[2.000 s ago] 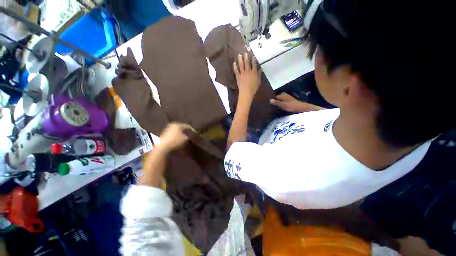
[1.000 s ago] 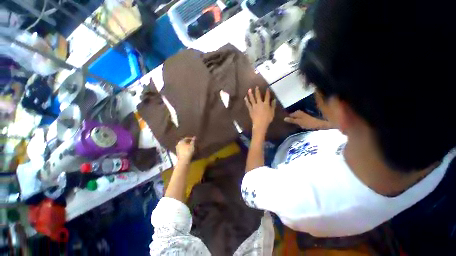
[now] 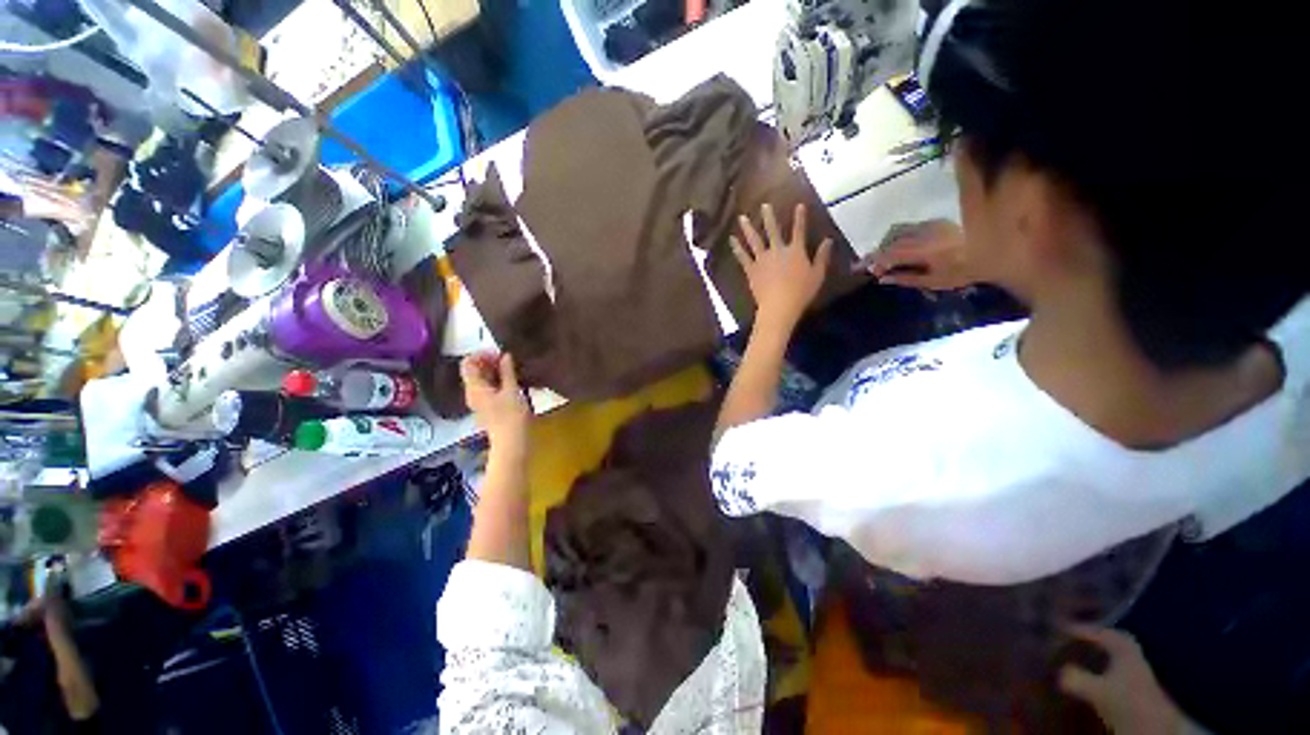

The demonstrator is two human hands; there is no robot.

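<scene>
Matte brown garment panels (image 3: 611,244) with curved edges lie overlapping on the white table, with folds at the upper right and white gaps between them. My left hand (image 3: 496,391), in a white textured sleeve, is at their lower left edge; its fingers look pinched on the cloth, partly hidden. My right hand is not in view. A crumpled brown heap (image 3: 632,531) lies nearest me, over a yellow sheet or board (image 3: 575,445). A neighbour's spread hand (image 3: 783,266) presses flat on the right panel, and their other hand (image 3: 927,256) is at its right corner.
The neighbour's white-shirted body (image 3: 891,445) takes up the right side. A purple machine part (image 3: 352,316), thread cones (image 3: 266,247) and lying bottles (image 3: 367,434) are at left. A sewing machine (image 3: 833,65) is at top. Another hand (image 3: 1121,682) is at lower right by orange cloth (image 3: 876,689).
My left hand has moved from the near middle of the panels to their lower left edge. The panels have shifted and folded together at the upper right. The view has swung.
</scene>
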